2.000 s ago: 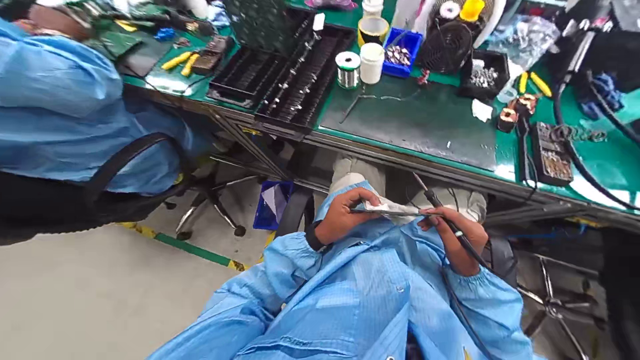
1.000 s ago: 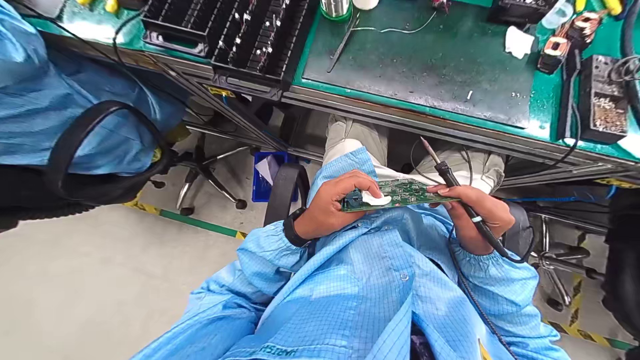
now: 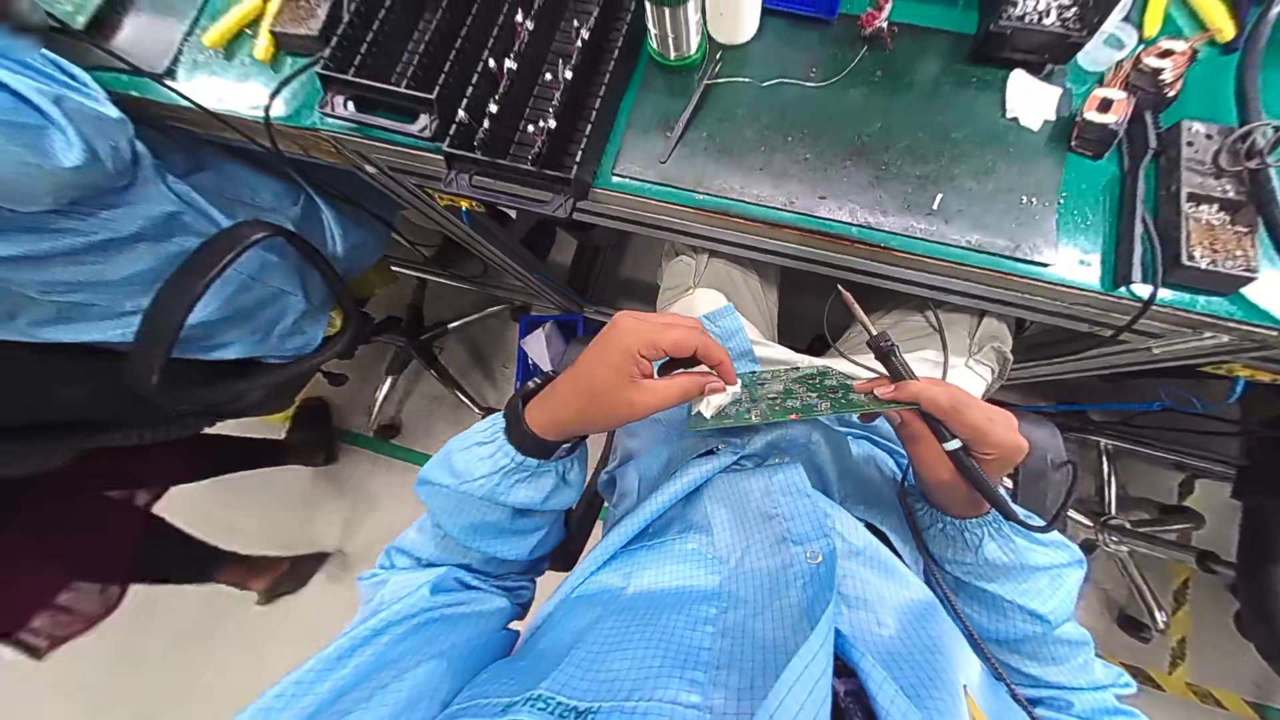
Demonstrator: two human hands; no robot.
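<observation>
Above my lap a green printed circuit board (image 3: 800, 393) lies tilted, its face with small parts turned up. My left hand (image 3: 640, 375) pinches a crumpled white wipe (image 3: 716, 402) between thumb and fingers, against the left end of the board. The board's right end is gripped by my right hand (image 3: 945, 430), which also holds a soldering iron (image 3: 892, 358), tip pointing up and left, clear of the board. The iron's cable trails down past my right sleeve.
On the bench (image 3: 800, 222) ahead are tweezers (image 3: 690, 112), black slotted racks (image 3: 540, 90), a solder spool (image 3: 675, 30), copper-wound coils (image 3: 1103, 120) and a tip-cleaner stand (image 3: 1215, 225). A co-worker's blue sleeve (image 3: 150, 200) and a chair are at left; another person's feet show behind.
The board has turned from nearly edge-on to showing its populated face. My left hand with the wipe is now at its left end. Another person's legs have appeared at lower left.
</observation>
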